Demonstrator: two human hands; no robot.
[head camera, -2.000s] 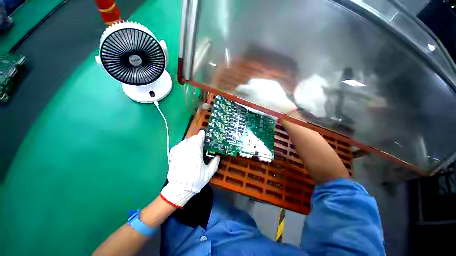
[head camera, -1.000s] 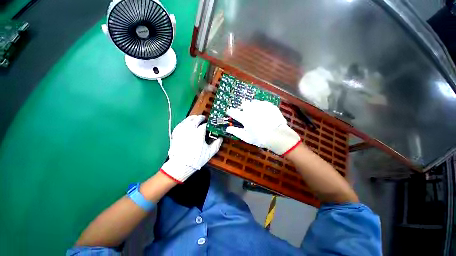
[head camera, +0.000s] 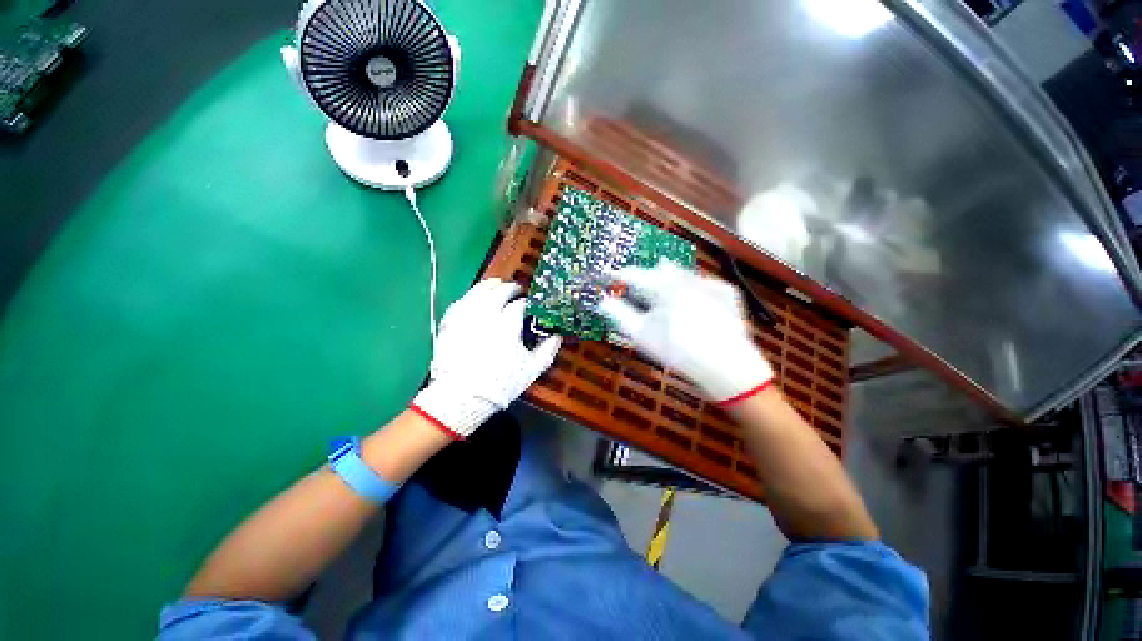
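A green circuit board (head camera: 589, 251) with rows of silver and dark parts lies tilted on the orange-brown slotted grate (head camera: 639, 398). My left hand (head camera: 486, 353), in a white knit glove with a red cuff edge, grips the board's near left corner between thumb and fingers. My right hand (head camera: 689, 323), in a matching glove, is over the board's right part and blurred. Small red-and-dark side cutters (head camera: 617, 291) show at its fingertips; most of the tool is hidden in the glove.
A clear hood (head camera: 802, 138) with a reddish-brown lower edge stands behind the board. A dark tool lies by that edge. A white desk fan (head camera: 380, 69) with a cable stands on the green mat (head camera: 238, 276). Another board (head camera: 35, 63) lies on the dark strip at far left.
My right hand came from under the hood onto the board with the cutters, then shifted slightly right. My left hand stays on the corner. The view has shifted.
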